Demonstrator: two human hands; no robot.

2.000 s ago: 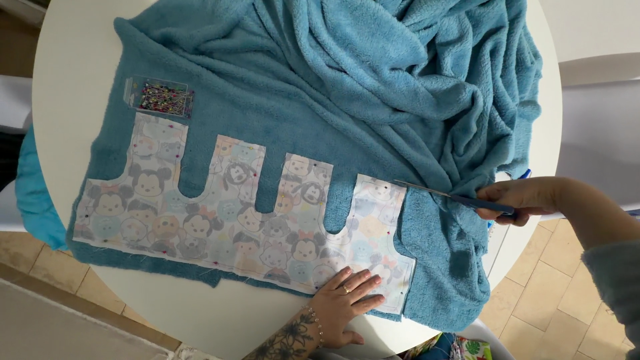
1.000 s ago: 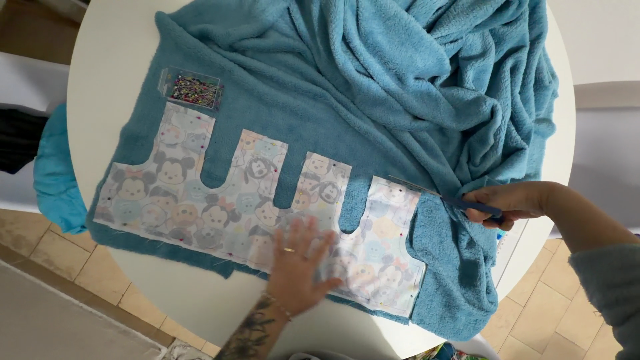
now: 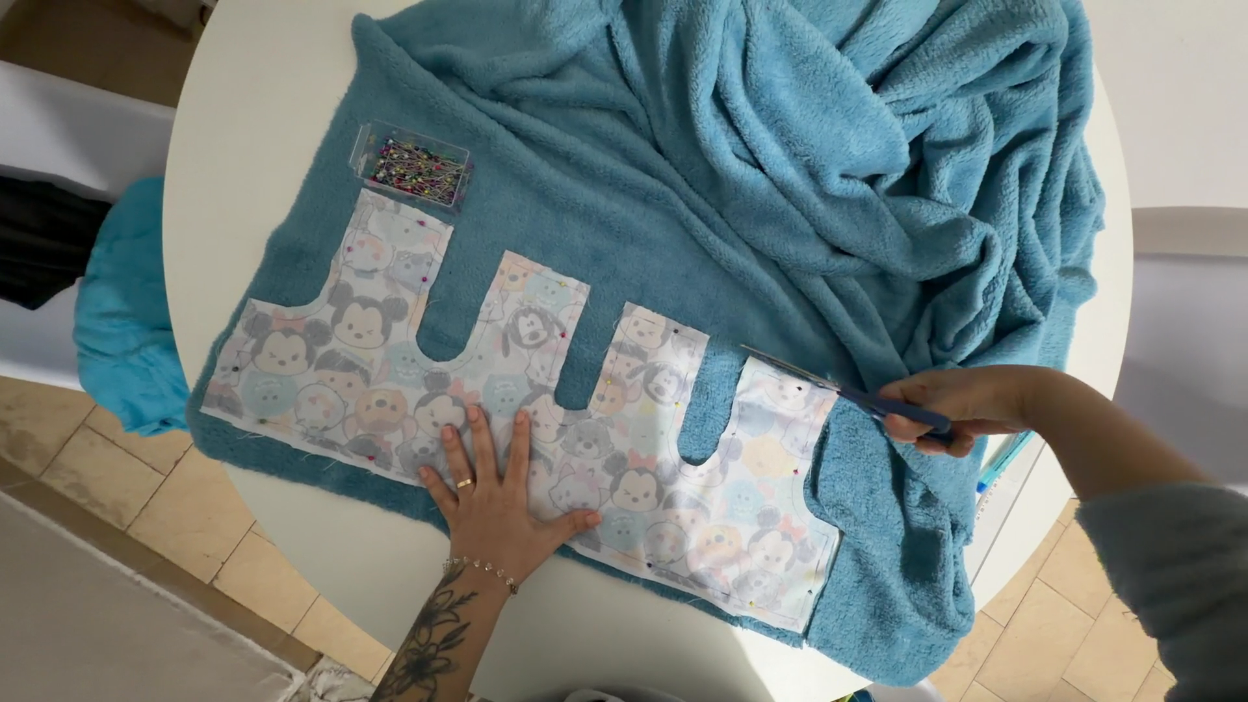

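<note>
My left hand (image 3: 502, 502) lies flat with spread fingers on a printed cartoon fabric piece (image 3: 634, 429), near its lower edge. Pins run along the edges of this piece, which lies on blue fleece fabric (image 3: 546, 224). My right hand (image 3: 941, 409) holds blue-handled scissors (image 3: 907, 414), their blades lying along the top edge of the rightmost tab. Down the right side of the printed piece, the fleece is cut away from it. A clear plastic box of pins (image 3: 414, 171) rests on the fleece above the leftmost tab.
The bulk of the fleece is bunched over the upper right of the round white table (image 3: 210, 117). A turquoise cloth (image 3: 127, 322) and a black cloth (image 3: 44, 239) lie on a white seat at the left. A pen-like turquoise item (image 3: 1004, 460) is near the right edge.
My left hand has moved left along the printed fabric, from near its right end, and now lies flat. The scissors stay in my right hand at the rightmost tab.
</note>
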